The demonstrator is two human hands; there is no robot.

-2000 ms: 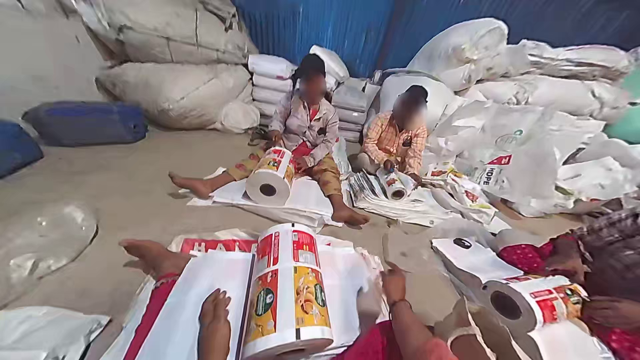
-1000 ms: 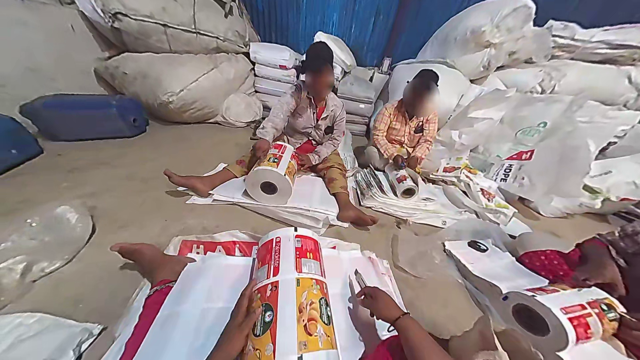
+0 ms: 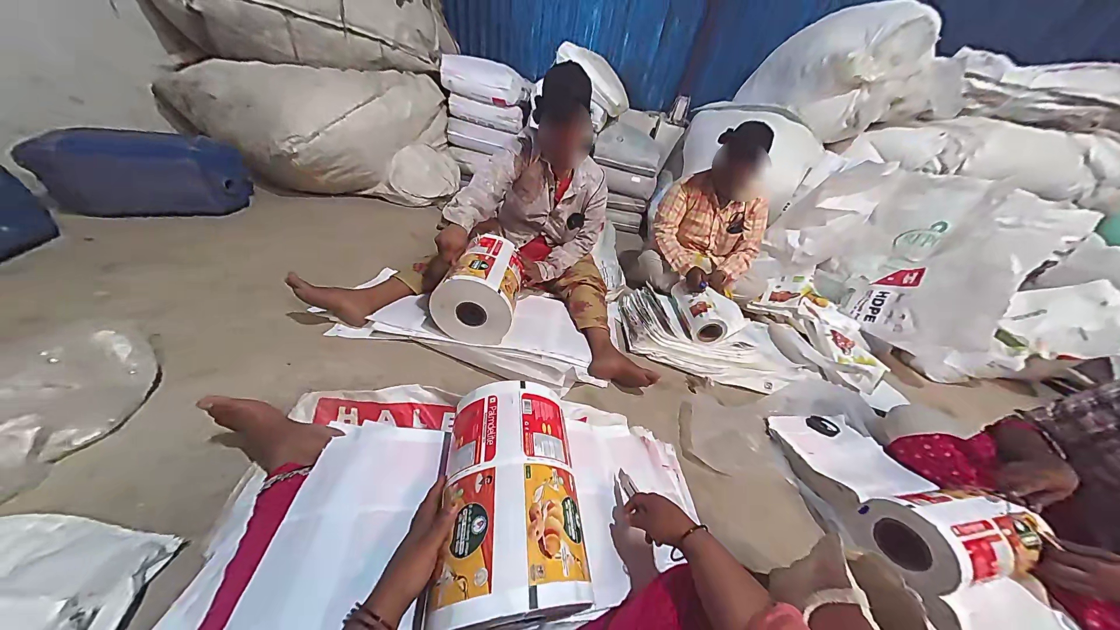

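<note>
A large roll of printed packaging film (image 3: 516,507) in red, yellow and white lies across white sheets (image 3: 350,516) in front of me. My left hand (image 3: 430,534) rests against the roll's left side, fingers along its edge. To the right of the roll, my right hand (image 3: 658,518) grips a small pointed tool, perhaps a blade or cutter (image 3: 626,486), its tip pointing up and away over the white sheets. The tool does not touch the roll. Under the sheets is a sack with red print (image 3: 376,411).
Two people sit opposite, each with a film roll (image 3: 472,302) (image 3: 704,315). At the right edge, a co-worker's hands (image 3: 1081,569) are at another roll (image 3: 954,538). White sacks (image 3: 306,122), blue plastic drums (image 3: 131,171) and plastic sheeting (image 3: 70,394) lie around.
My left hand has come from the sheets, where it lay two seconds ago, to the roll's left side. My right hand now lies nearer the roll than two seconds ago.
</note>
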